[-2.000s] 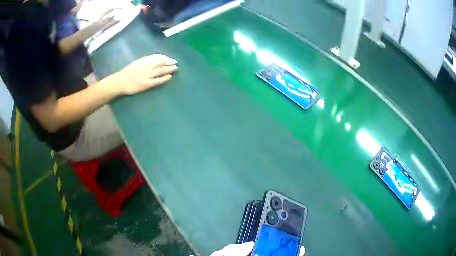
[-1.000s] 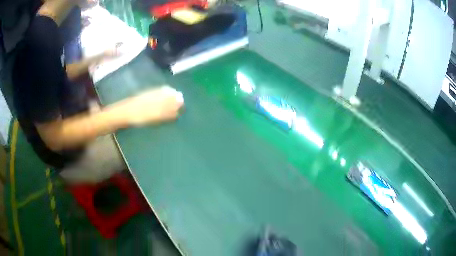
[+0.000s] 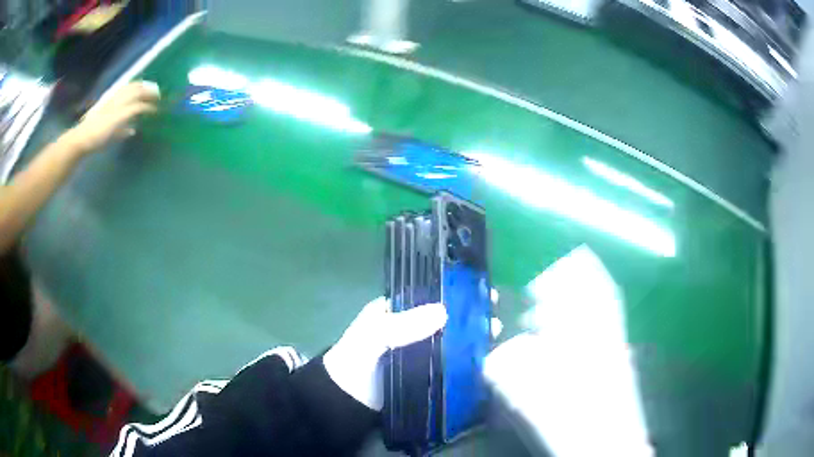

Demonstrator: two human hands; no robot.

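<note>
My left hand (image 3: 384,335), in a white glove, holds a stack of several phone units upright at the centre, thumb across the near side and fingertips showing at the right edge. The foremost phone unit (image 3: 464,330) shows a blue face and round camera rings at the top. My right hand (image 3: 580,348), in a white glove, is overexposed and blurred just right of the stack; its fingers cannot be made out. A blue phone unit (image 3: 419,165) lies on the bright green belt (image 3: 535,228) behind the stack.
Another blue phone unit (image 3: 219,103) lies further left on the belt. A neighbour's bare hand (image 3: 120,112) reaches over the left end of the dull green mat (image 3: 223,241). A red stool (image 3: 80,384) is at lower left. A pale post (image 3: 384,27) stands beyond the belt.
The view has swung right. The stack and my left hand have come up into view, and my right hand has appeared. The neighbour's hand now shows further left, near the far end.
</note>
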